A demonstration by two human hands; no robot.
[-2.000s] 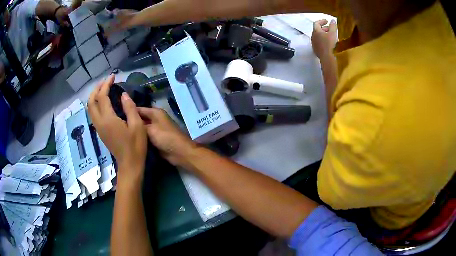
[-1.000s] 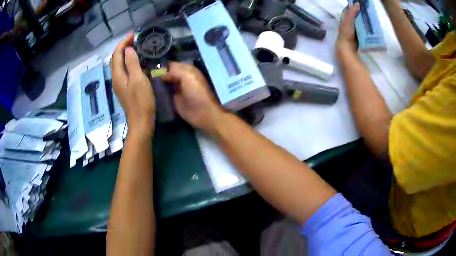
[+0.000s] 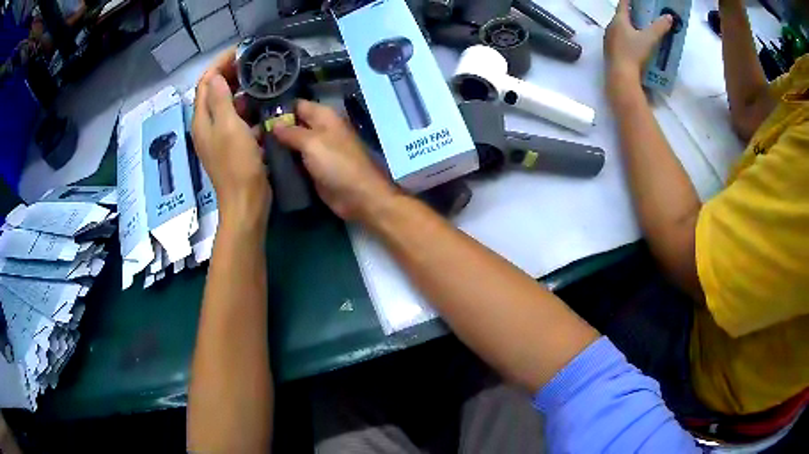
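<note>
A dark grey handheld mini fan is held between my hands, its spoked round head up and its handle pointing down. My left hand wraps the left side of the head and neck. My right hand has its thumb and fingers at the yellow-green sticker on the neck and touches the fan there. A blue and white retail box lies just right of the fan, with "MINI FAN" text facing me.
Flat cartons overlap at left, with more piled cartons at far left. A white fan and a grey fan lie on the white sheet. A person in yellow at right holds a box. Small boxes are stacked behind.
The fan in my hands has turned so its grille faces up, and the sticker shows. My right hand has moved to the neck. The view has shifted; the person at right now holds a box.
</note>
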